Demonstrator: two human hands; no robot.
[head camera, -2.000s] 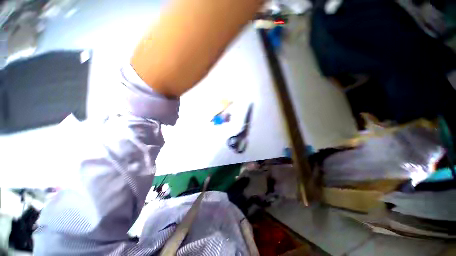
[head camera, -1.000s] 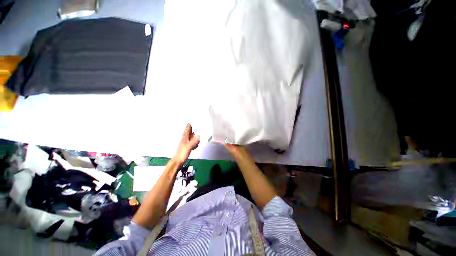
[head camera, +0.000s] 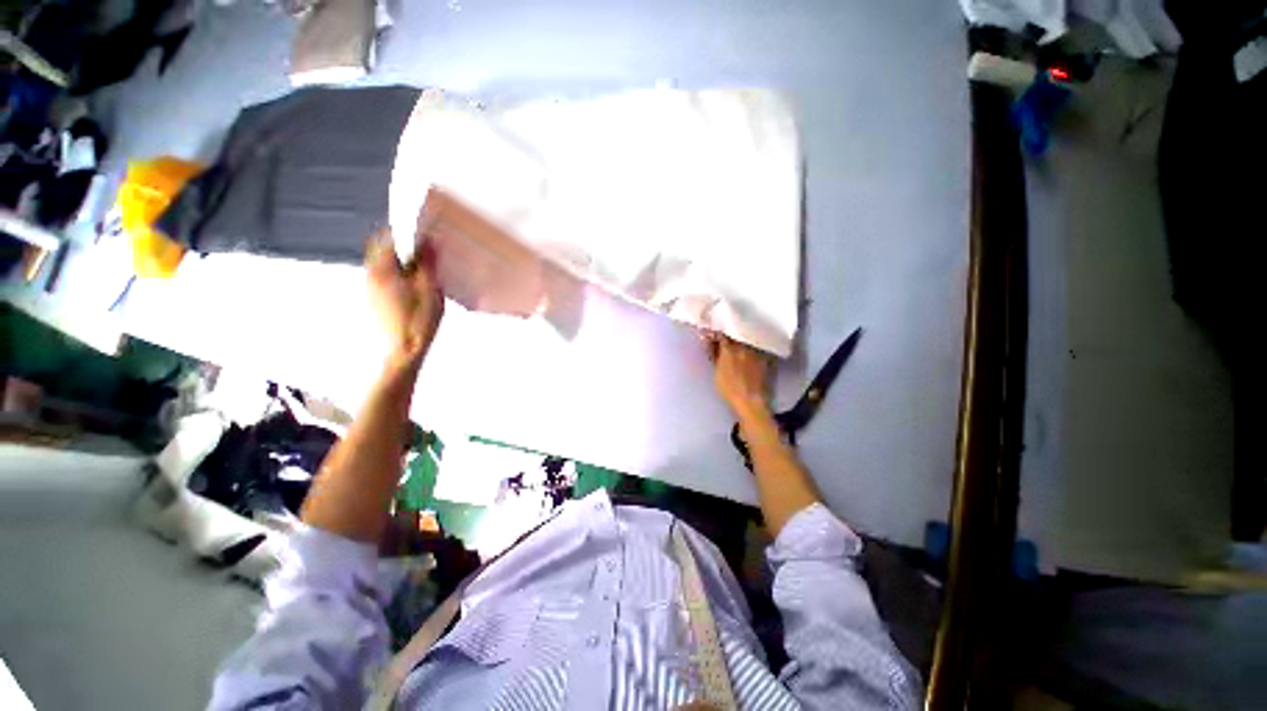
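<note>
The off-white fabric (head camera: 653, 181) lies across the middle of the table, its left part lifted and curled with the underside showing. My left hand (head camera: 407, 295) holds its left end beside the dark suiting cloth (head camera: 309, 170). My right hand (head camera: 736, 368) holds its near edge close to the right corner. The black shears (head camera: 830, 378) lie to the right of my right hand, blades pointing away; my right wrist partly hides the handles.
A yellow-orange bag (head camera: 150, 208) lies beyond the dark cloth's left end. A brownish bundle (head camera: 331, 39) is at the far side. A dark rail (head camera: 989, 361) runs along the right. Scraps (head camera: 264, 452) lie below the table's near edge.
The white fabric has turned and moved left, up to the dark cloth. My left hand has moved left and taken its end. My right hand has moved right; the shears are uncovered.
</note>
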